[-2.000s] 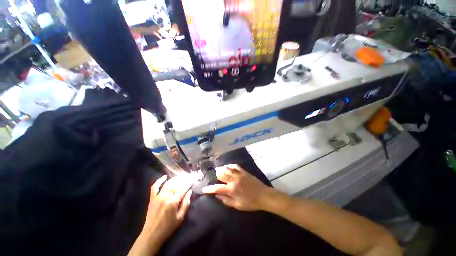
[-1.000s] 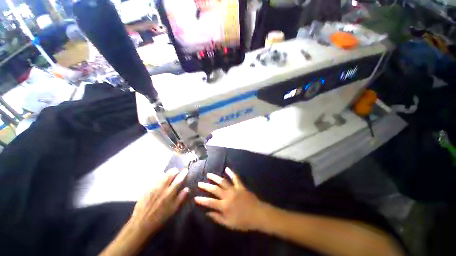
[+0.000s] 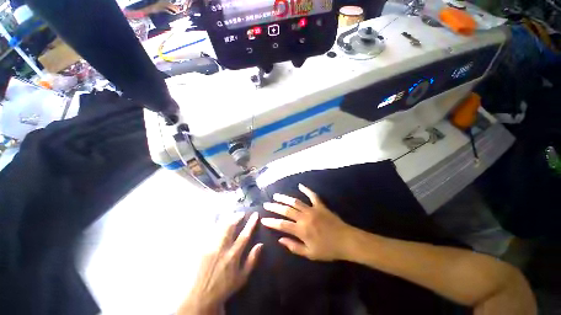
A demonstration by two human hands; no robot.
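Note:
A black garment piece lies on the bed of the white sewing machine, its edge running to the needle area. My left hand lies at the left edge of the cloth, fingers pointing at the presser foot. My right hand lies flat on the cloth just right of the foot, fingers spread. The fingertips of both hands are close to the foot. The needle cannot be made out in the glare. The tension dial sits above the foot.
A heap of black cloth lies left of the bright white bed. A smartphone stands above the machine arm. A thick dark tube slants at upper left. Orange items are at the right end. A hand shows at the top left.
The black cloth now spreads further over the bed to the right of the foot. Both hands have shifted right in the picture, the right one with fingers spread. The view has also shifted.

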